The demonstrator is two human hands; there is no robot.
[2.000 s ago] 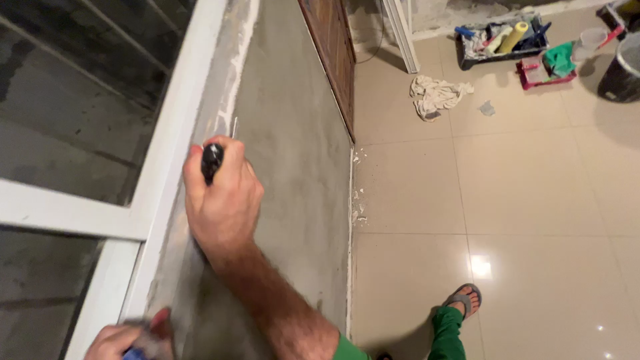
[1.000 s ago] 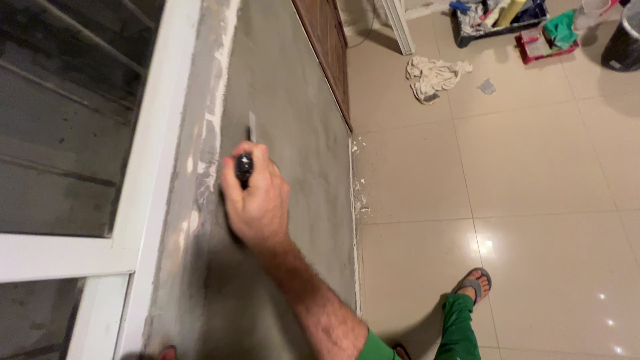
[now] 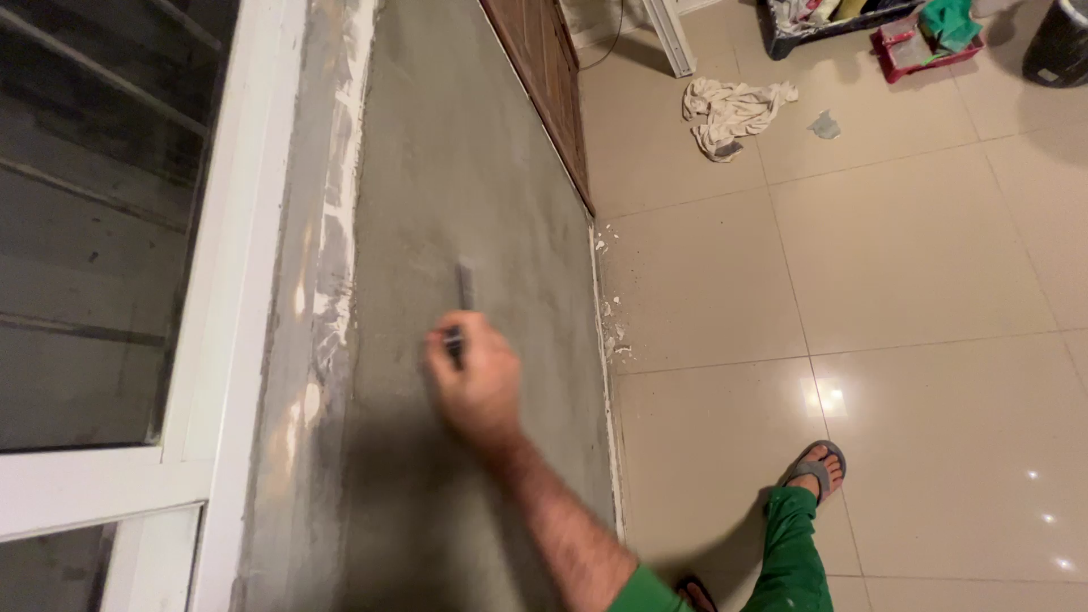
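My right hand (image 3: 478, 374) is closed around the dark handle (image 3: 455, 344) of a scraper or putty knife. Its narrow metal blade (image 3: 466, 285) points away from me, against or close to the grey plastered wall (image 3: 476, 170); whether it touches is blurred. Left of the hand runs the window reveal (image 3: 293, 340), patched with white and tan filler along its edge. My left hand is out of the picture.
A white window frame (image 3: 229, 255) borders the reveal. Beyond the wall stands a brown wooden door (image 3: 544, 76). On the tiled floor (image 3: 705, 289) lie a crumpled cloth (image 3: 735, 110), a grey scrap (image 3: 824, 126), a black tray (image 3: 816, 34), a red tray (image 3: 918, 64) and a dark bucket (image 3: 1058, 51).
My right hand, still holding the tool, has moved from the filler-covered edge onto the grey wall. My left hand, visible at the lower left before, has gone out of view.
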